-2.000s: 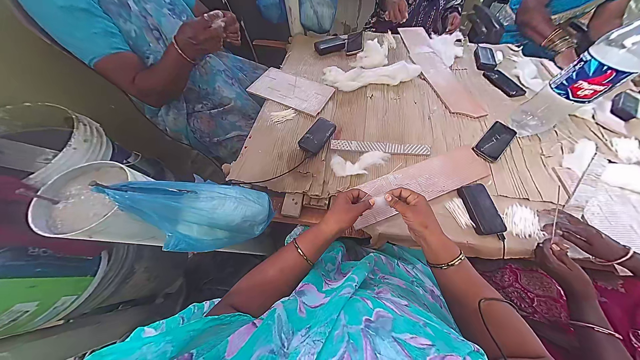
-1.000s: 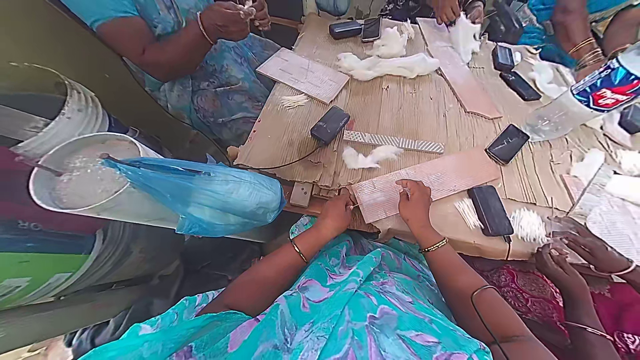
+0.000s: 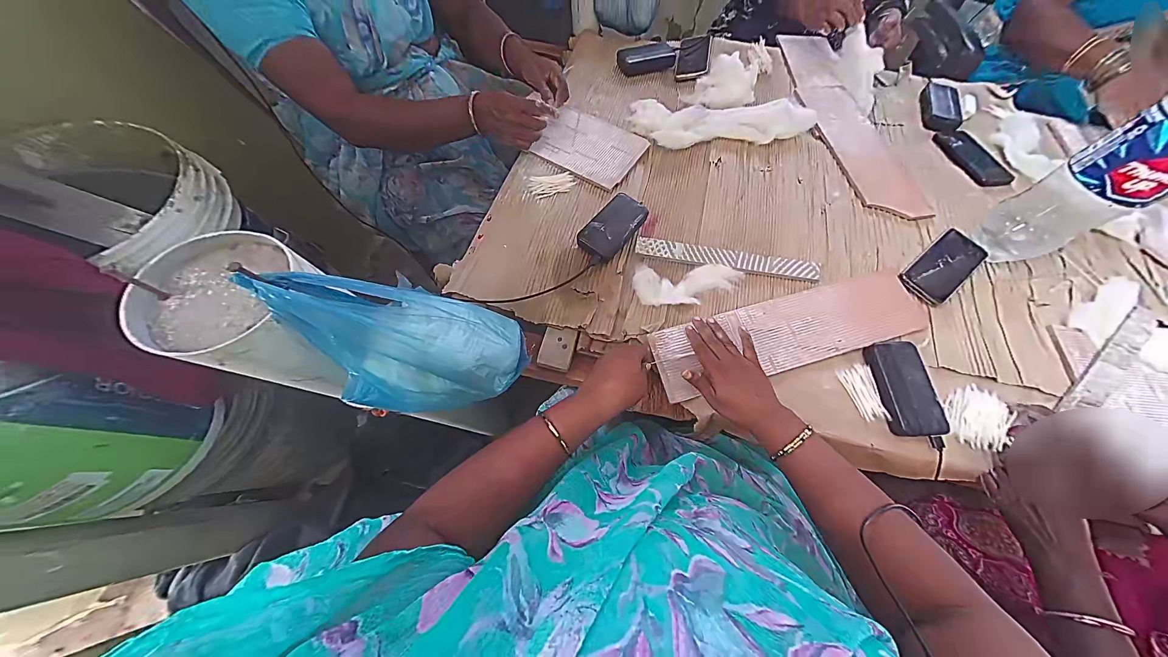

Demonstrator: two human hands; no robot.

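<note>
My right hand [image 3: 733, 372] lies palm down with fingers spread on the near left end of a ribbed pinkish board [image 3: 821, 324]. Curled at the board's left edge is my left hand [image 3: 620, 372]; whether it holds something cannot be seen. A tuft of white cotton [image 3: 680, 285] lies just beyond the board, below a patterned strip [image 3: 730, 259]. Right of my right hand, thin white cotton wicks [image 3: 862, 392] lie beside a black device [image 3: 905, 390], with another pile of wicks [image 3: 978, 417] on its other side. A black phone [image 3: 943, 265] touches the board's far right end.
Corrugated cardboard [image 3: 721, 196] covers the table. A blue plastic bag [image 3: 411, 342] and a white bucket [image 3: 214, 301] stand left. A plastic bottle [image 3: 1049, 210] is at right. Co-workers sit around, one by a smaller board [image 3: 593, 146] at upper left. More cotton [image 3: 721, 121] lies farther back.
Two seconds ago both my hands were raised together over the board with fingertips pinched. My right hand now lies flat on the board and my left is at its edge. A co-worker's hands have come down to the smaller board.
</note>
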